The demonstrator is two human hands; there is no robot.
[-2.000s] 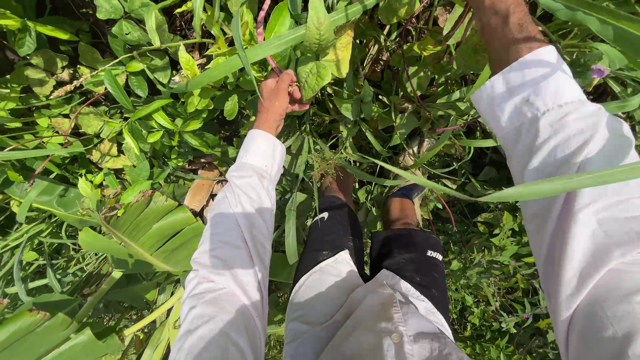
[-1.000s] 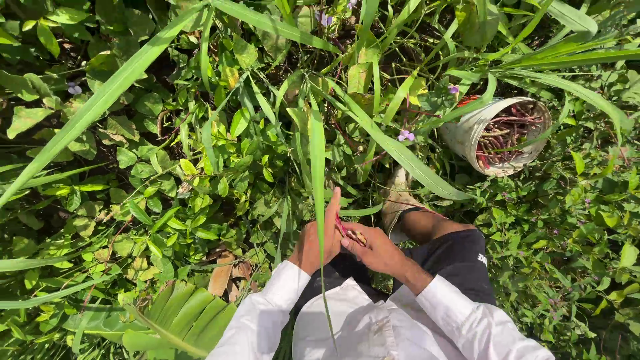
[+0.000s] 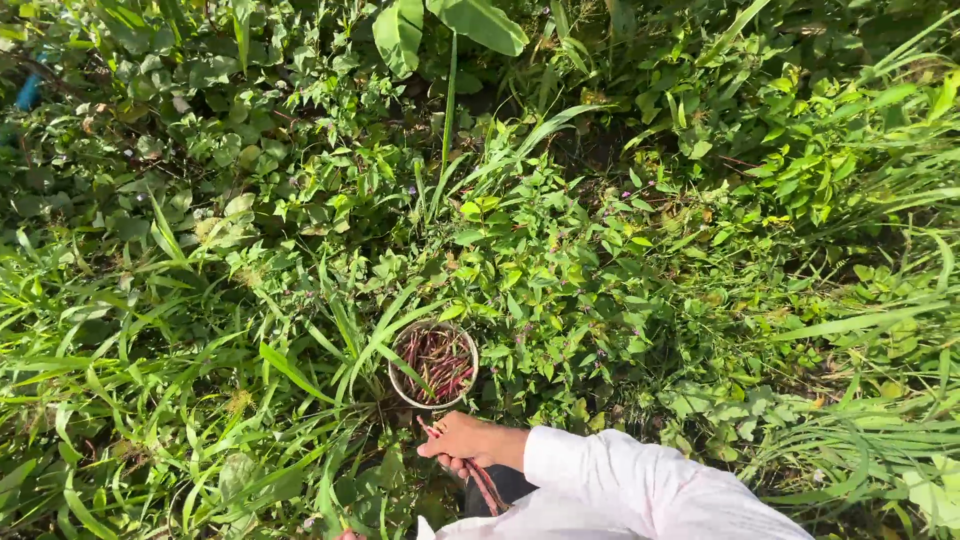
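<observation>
My right hand (image 3: 466,442), in a white sleeve, is closed around a few long reddish-purple bean pods (image 3: 486,486); their ends stick out on both sides of the fist. Just beyond the hand stands a whitish bucket (image 3: 474,375), its round mouth facing up and heaped with red and purple pods (image 3: 437,364). A grass blade lies across the bucket's opening. Only a sliver of my left hand (image 3: 349,535) shows at the bottom edge, too little to tell what it holds.
Dense low leafy plants (image 3: 555,262) with small purple flowers surround the bucket. Long grass (image 3: 135,375) grows at the left and more at the right (image 3: 862,442). Broad leaves (image 3: 480,22) rise at the top. Something blue (image 3: 30,90) lies at the upper left.
The view has swung widely. My hands were together around pods a second ago; now they are apart, and my right hand with pods is beside the bucket.
</observation>
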